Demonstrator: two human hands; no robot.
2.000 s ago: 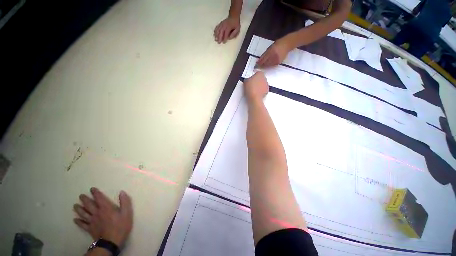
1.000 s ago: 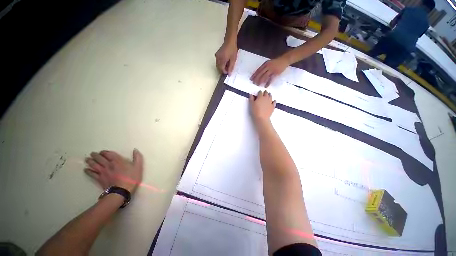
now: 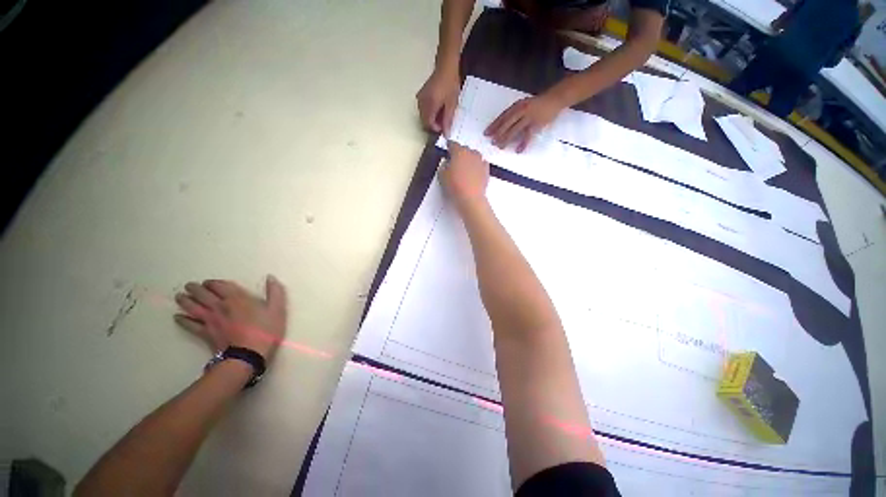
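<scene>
Large white paper pattern pieces (image 3: 602,281) lie on dark fabric (image 3: 622,209) on the table. Narrow white pattern strips (image 3: 661,180) lie beyond them. My left hand (image 3: 233,315) rests flat on the cream table, fingers spread, holding nothing. My right hand (image 3: 466,175) is at the near left corner of the narrow strips, fingers together and partly curled; whether they grip the paper is hidden. Another person's hand (image 3: 439,102) touches the same corner, and that person's other hand (image 3: 523,122) lies flat on the strip.
A yellow and dark box (image 3: 760,396) sits on the large pattern at the right. Small pattern pieces (image 3: 750,146) lie at the far right. Red laser lines cross the table, my arms and the paper. A dark block (image 3: 37,480) is at the lower left. Another person (image 3: 801,49) is at the far upper right.
Over the last second, my right hand has moved left along the paper edge to the strip's corner, beside the other person's hand. My left hand stays flat on the table.
</scene>
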